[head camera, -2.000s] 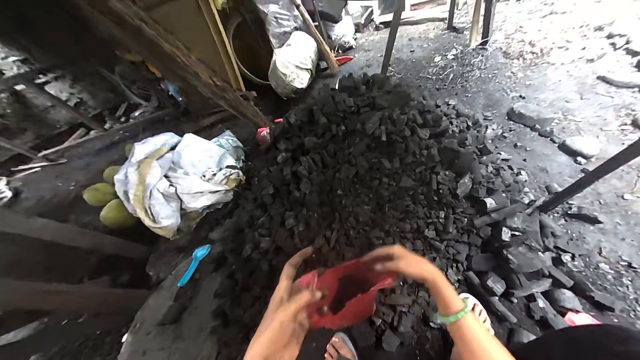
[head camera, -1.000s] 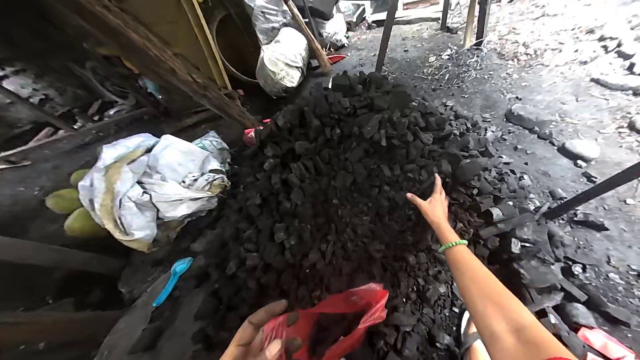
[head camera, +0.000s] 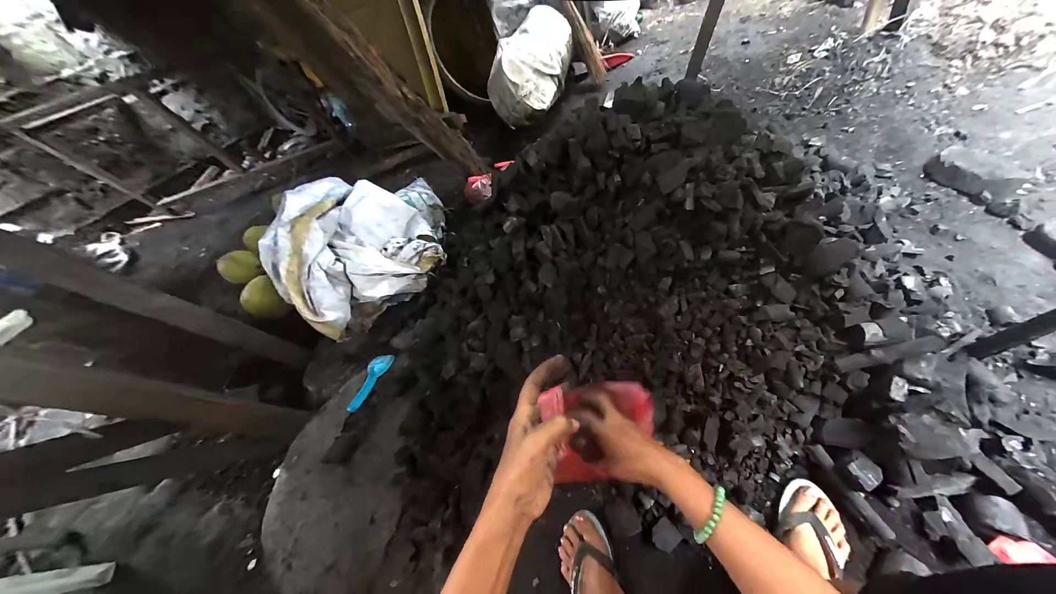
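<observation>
My left hand (head camera: 532, 445) grips the left edge of a red plastic bag (head camera: 635, 406) low in the middle of the view. My right hand (head camera: 610, 437), with a green beaded bracelet on its wrist, is blurred at the bag's mouth; its fingers are partly hidden, and I cannot tell whether they hold anything. Beyond and around the bag spreads a large heap of black charcoal pieces (head camera: 627, 223). A blue plastic scoop (head camera: 371, 383) lies on the ground to the left of the heap.
A crumpled white sack (head camera: 363, 239) lies left of the heap, beside several green fruits (head camera: 262, 297). Behind stands a filled white sack (head camera: 532, 66) near a wooden post (head camera: 379, 82). Dark wooden beams (head camera: 148, 384) cross the left side. My sandalled feet (head camera: 813, 524) are at the heap's near edge.
My right hand was open over the heap one second ago and is now back at the red bag. My left hand has kept hold of the bag.
</observation>
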